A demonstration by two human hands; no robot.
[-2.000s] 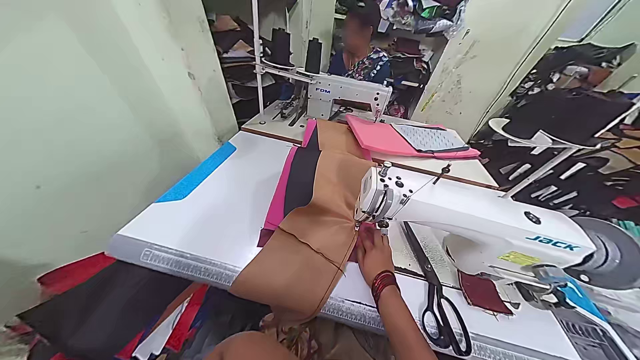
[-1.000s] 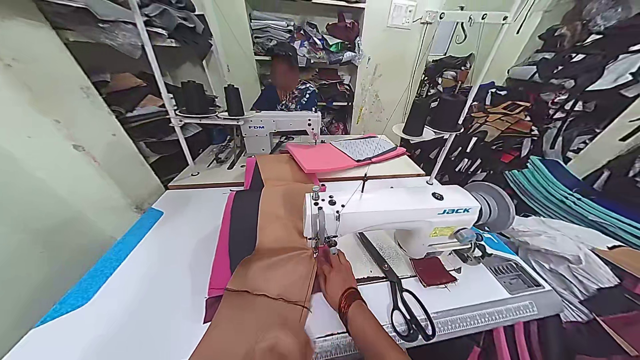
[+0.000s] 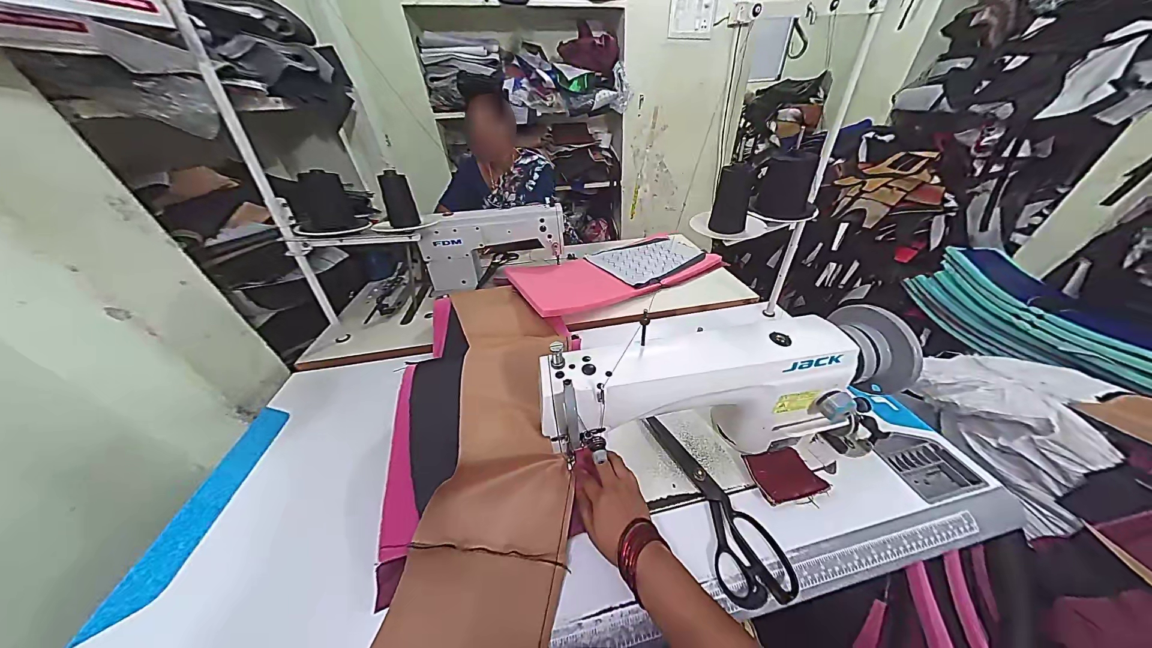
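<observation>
A long tan fabric piece [image 3: 504, 504], with a dark cross seam, runs under the needle area of a white Jack sewing machine [image 3: 702, 369]. Grey and magenta layers [image 3: 400, 486] show along its left side. My right hand [image 3: 612, 504], with red bangles at the wrist, rests beside the presser foot, fingers at the fabric's right edge on a maroon strip; whether they grip it is unclear. Black-handled scissors [image 3: 729, 522] lie to the right of that hand, near a maroon fabric square [image 3: 786, 475]. My left hand is out of view.
Across the table, a person [image 3: 495, 171] sits behind a second white sewing machine [image 3: 486, 238]. Pink sheets [image 3: 576, 288] lie on that table. Black thread cones [image 3: 733, 198] stand behind the Jack machine. Teal layered pieces [image 3: 1035, 315] and white cloth [image 3: 1008, 432] are piled at right.
The view has swung to the right. My right hand stays beside the needle area. A blurred patch over the lower tan fabric one second ago is no longer there.
</observation>
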